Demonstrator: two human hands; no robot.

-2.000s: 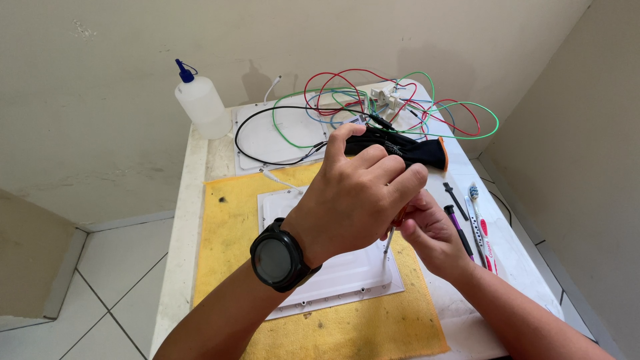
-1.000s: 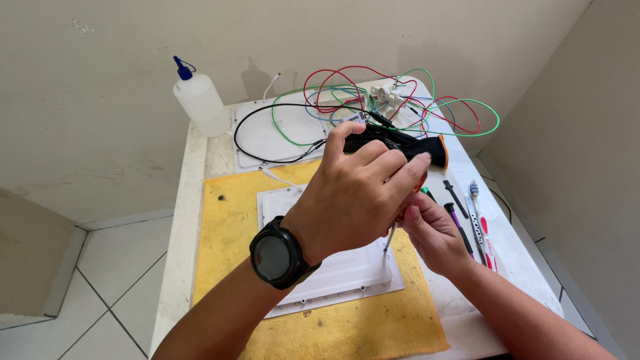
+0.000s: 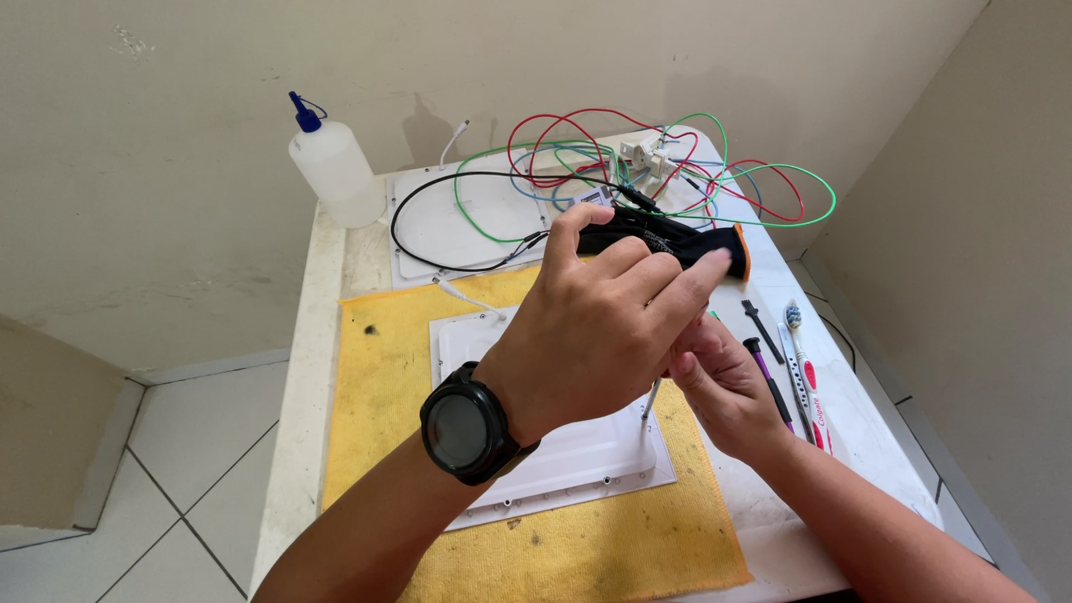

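Note:
A screwdriver's metal shaft [image 3: 651,400] reaches down from between my hands to the right edge of a white LED panel light [image 3: 561,452]. My left hand [image 3: 599,331], with a black watch on its wrist, is closed around the top of the tool, whose handle is mostly hidden. My right hand [image 3: 724,377] pinches the tool lower down, beside the left hand. The panel lies on a yellow cloth [image 3: 536,553]; small screws show along its near edge. A white lead with a plug [image 3: 452,289] comes out of its far side.
A plastic bottle [image 3: 335,176] with a blue nozzle stands at the back left. Behind lie a second white panel [image 3: 456,222], tangled red, green and black wires and a black glove [image 3: 695,247]. On the right are a purple-black screwdriver [image 3: 770,385], a black brush [image 3: 762,331], tweezers [image 3: 797,377] and a toothbrush [image 3: 806,368].
The fingers of my left hand have shifted slightly at the top of the tool. The panel and the things around it have not plainly moved.

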